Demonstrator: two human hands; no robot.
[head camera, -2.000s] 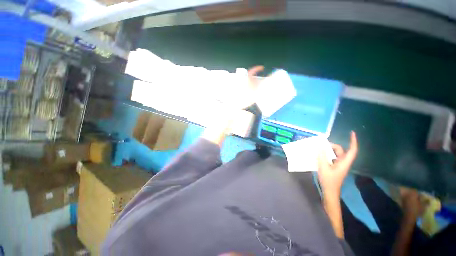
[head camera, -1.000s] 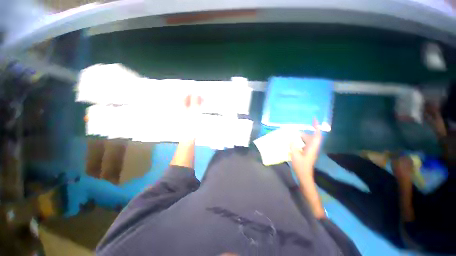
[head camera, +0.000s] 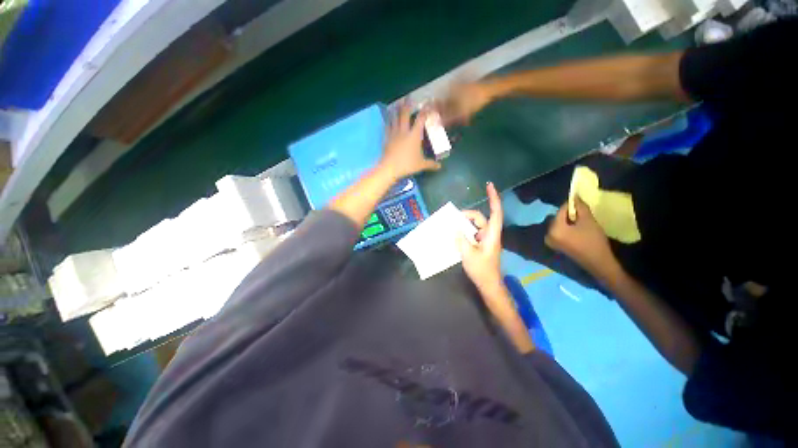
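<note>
My left hand (head camera: 407, 147) reaches across the blue digital scale (head camera: 337, 157) with thumb and fingers around the near side of a small white carton (head camera: 437, 136). The other worker's blurred hand is at the carton's far side. The scale platform bears no carton; its green displays show on the near edge. My right hand (head camera: 486, 249) holds a flat white label sheet (head camera: 435, 242) by its right edge, index finger raised. Two bright white rows of stacked cartons (head camera: 188, 249) stand left of the scale.
At right, a person in black has one arm (head camera: 586, 79) stretched over the green bench (head camera: 516, 144) and holds a yellow sheet (head camera: 617, 210) in the other hand. More white boxes (head camera: 643, 16) are at the top right. A white shelf (head camera: 83, 83) curves across the upper left.
The view has turned and shifted right. My left hand has moved from the carton rows to the carton beyond the scale. The other worker's arm now reaches in. My right hand still holds the sheet.
</note>
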